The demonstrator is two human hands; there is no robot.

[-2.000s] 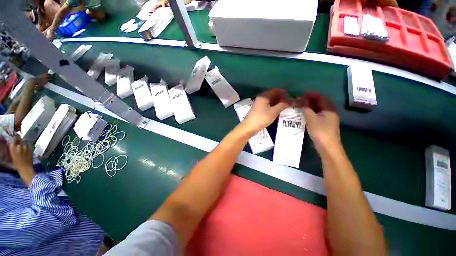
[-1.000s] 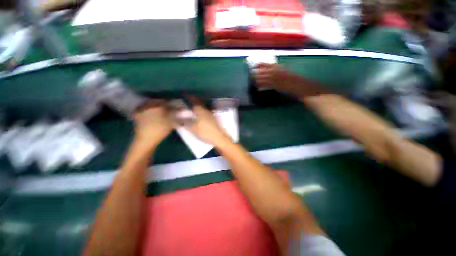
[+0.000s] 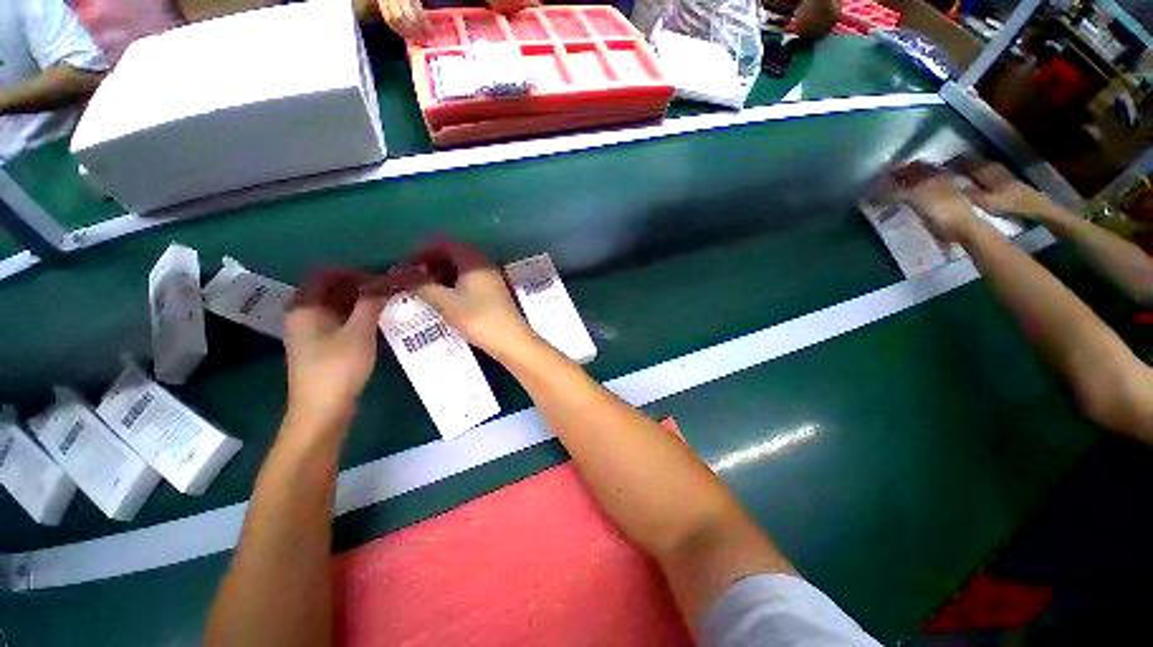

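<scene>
A slim white retail box [image 3: 443,377] with a barcode lies on the green conveyor belt [image 3: 708,284], its near end by the pale rail. My left hand [image 3: 331,331] and my right hand [image 3: 462,301] meet at its far end, fingertips pinching there; the fingers are blurred and hide that end. A second white box [image 3: 551,307] lies just right of my right hand. Another white box [image 3: 253,301] lies just left of my left hand, partly hidden by it.
More white boxes [image 3: 164,430] lie at the left. A large white foam box [image 3: 234,108] and a red compartment tray [image 3: 544,108] stand across the belt. Another person's hands [image 3: 942,196] hold white boxes at the right. A pink-red mat [image 3: 506,556] lies under my forearms.
The view has swung right. One second ago another person's arm reached toward a box at the belt's far side; now two hands work on boxes at far right. My hands remain at a box end.
</scene>
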